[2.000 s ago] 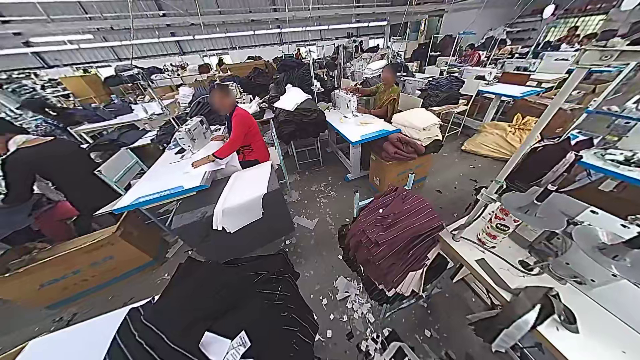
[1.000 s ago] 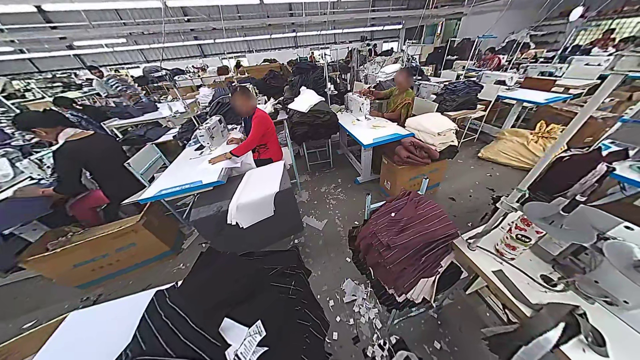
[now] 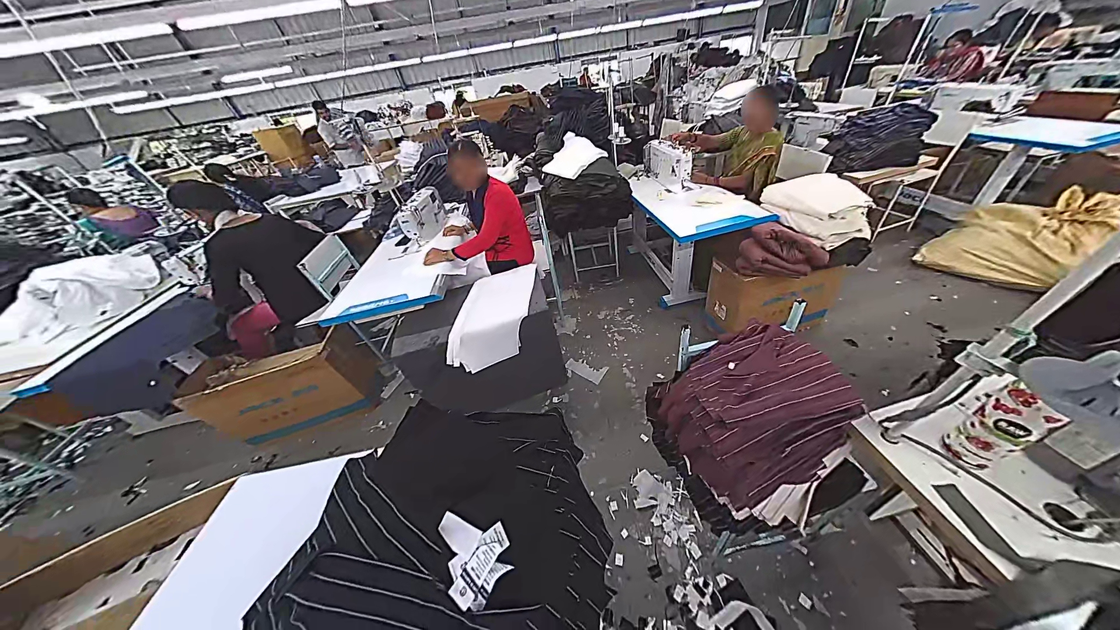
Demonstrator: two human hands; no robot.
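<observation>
Neither of my hands shows in the head view. Nearest to me lies a pile of black pinstriped fabric pieces (image 3: 455, 499), with printed paper slips (image 3: 477, 560) on top. It partly covers a white board or tabletop (image 3: 254, 534). To its right, a stack of maroon striped fabric pieces (image 3: 761, 416) rests on a light blue metal-framed stand. A white worktable (image 3: 1032, 490) at the right edge carries a printed cup-like container (image 3: 1006, 424) and machine parts. Dark cloth hangs at its lower corner.
Cardboard boxes (image 3: 289, 394) stand left and beside the middle table (image 3: 700, 210). A person in red (image 3: 494, 227), one in black (image 3: 262, 262) and one in green (image 3: 752, 153) sit around sewing machines (image 3: 669, 162). Paper scraps (image 3: 656, 499) litter the aisle floor. A yellowish sack (image 3: 1024, 241) lies at right.
The view has turned left, bringing in more of the left-hand tables. The person in black, bent at the left edge two seconds ago, now shows more fully.
</observation>
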